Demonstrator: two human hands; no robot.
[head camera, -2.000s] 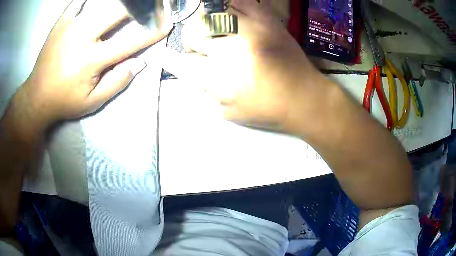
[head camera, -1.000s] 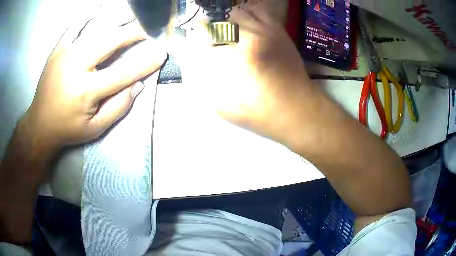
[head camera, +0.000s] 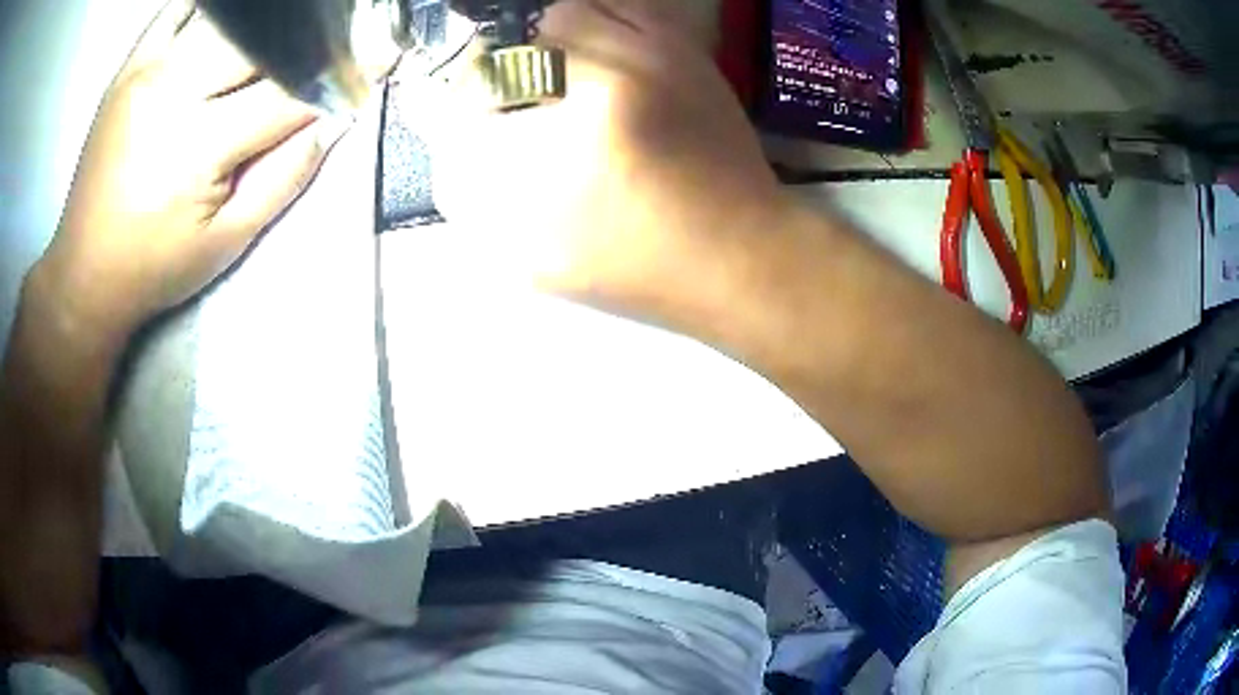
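Note:
A long light fabric panel (head camera: 292, 394) with a fine ribbed texture lies on the white tabletop. Its near end curls up at the front edge. My left hand (head camera: 184, 177) lies flat on it at the upper left, fingers towards the sewing machine's needle area. My right hand (head camera: 632, 163) is beside the knurled brass knob (head camera: 527, 76); its fingers are washed out by glare and what they touch cannot be told. A dark grey textured metal plate (head camera: 408, 170) shows right of the fabric edge. The needle is not clearly visible.
Red-handled scissors (head camera: 984, 238), a yellow-handled pair (head camera: 1039, 224) and a thin green tool (head camera: 1091, 234) lie at the right. A smartphone (head camera: 836, 68) rests on a red case (head camera: 913, 82). A blue basket (head camera: 870, 570) is below the table edge. Red lettering marks the machine head (head camera: 1155, 82).
The fabric has moved up towards the needle area, and its lower end now curls at the table edge instead of hanging over the lap. The whole view has shifted slightly.

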